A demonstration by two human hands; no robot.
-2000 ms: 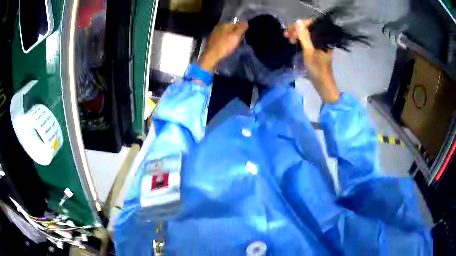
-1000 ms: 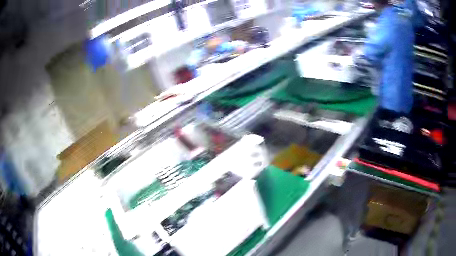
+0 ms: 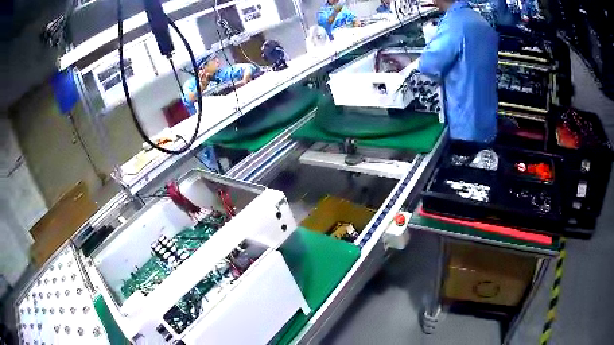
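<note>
Neither of my hands is in the picture. Nearest in front of me is an open white unit housing (image 3: pixel 252 306) on a green mat (image 3: pixel 323 259) on the line. Inside it lies a green circuit board (image 3: pixel 192 232) crowded with components. Red and dark power leads (image 3: pixel 180 197) rise at its far side. A white end panel (image 3: pixel 269 219) runs along the middle of the housing. A black hanging tool (image 3: pixel 158 27) with a looping black cord hangs above the line at the upper left.
A ball-transfer table (image 3: pixel 60 303) is at lower left. A parts cart (image 3: pixel 485 234) with a divided black tray (image 3: pixel 495 205) stands right. Beyond, a person in blue (image 3: pixel 466 74) stands at another white housing (image 3: pixel 367 91). Others sit behind the line. A red button box (image 3: pixel 398 231) sits on the rail.
Two seconds ago both hands held black strands and a bag; now they are out of view. The view has swung up to the line and is sharper than one second ago.
</note>
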